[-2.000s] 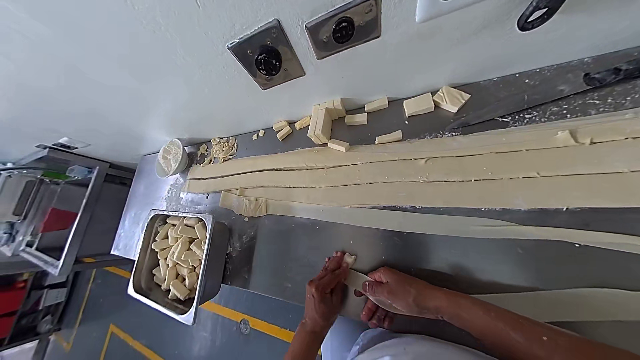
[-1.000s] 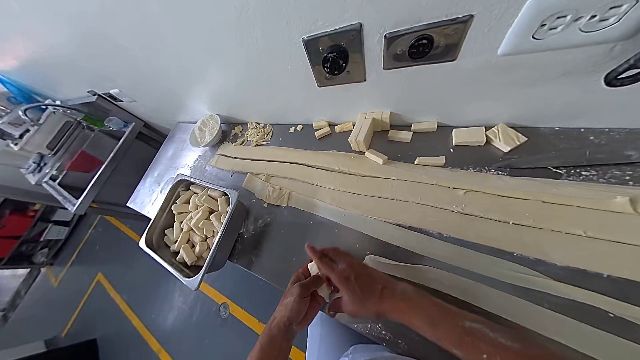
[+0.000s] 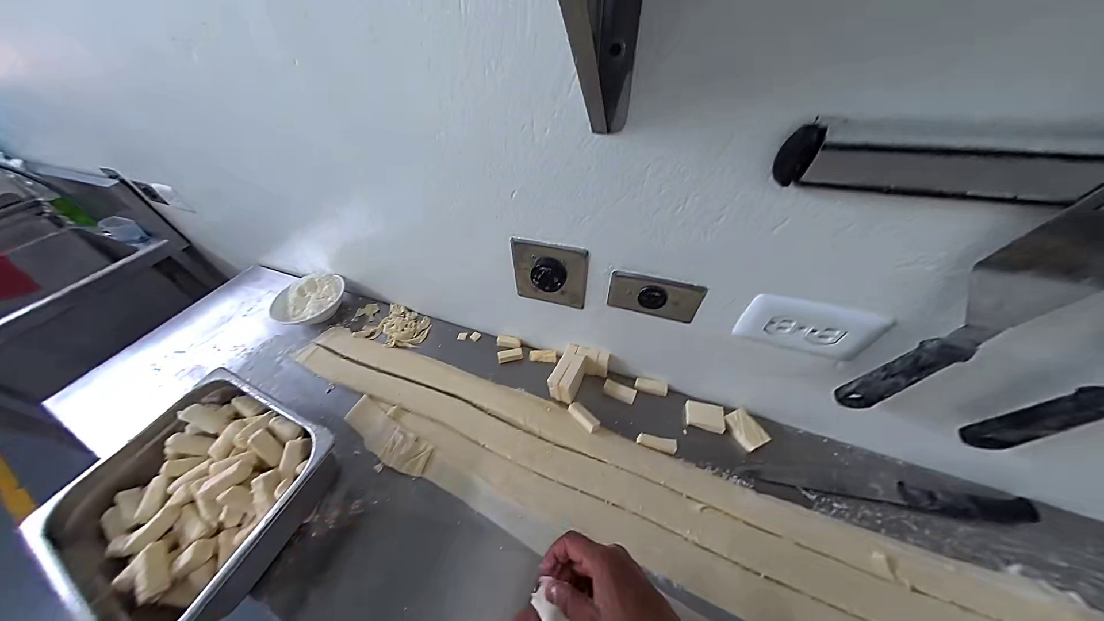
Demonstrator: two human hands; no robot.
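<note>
At the bottom edge of the head view, my right hand (image 3: 608, 578) has its fingers closed on a small pale dough piece (image 3: 545, 601). Only a fingertip of my left hand (image 3: 524, 614) shows beside that piece, the rest being cut off by the frame. Long flat dough strips (image 3: 586, 466) run diagonally across the steel table beyond my hands, with a folded, wrinkled dough end (image 3: 401, 442) at their near left. Cut cheese-like blocks (image 3: 567, 375) lie along the wall side. To the left, a steel pan (image 3: 319, 444) holds many pale dough-wrapped pieces (image 3: 216, 470).
A white bowl of flour (image 3: 312, 297) and shredded scraps (image 3: 405, 326) sit at the table's far left. A black-handled knife (image 3: 966, 502) lies by the wall at right. A scraper (image 3: 914, 371) and other tools hang above, beside outlets (image 3: 811, 328).
The view has swung up toward the wall. My hands have left the loose strip end seen two seconds ago; the small dough piece is now in my right fingers.
</note>
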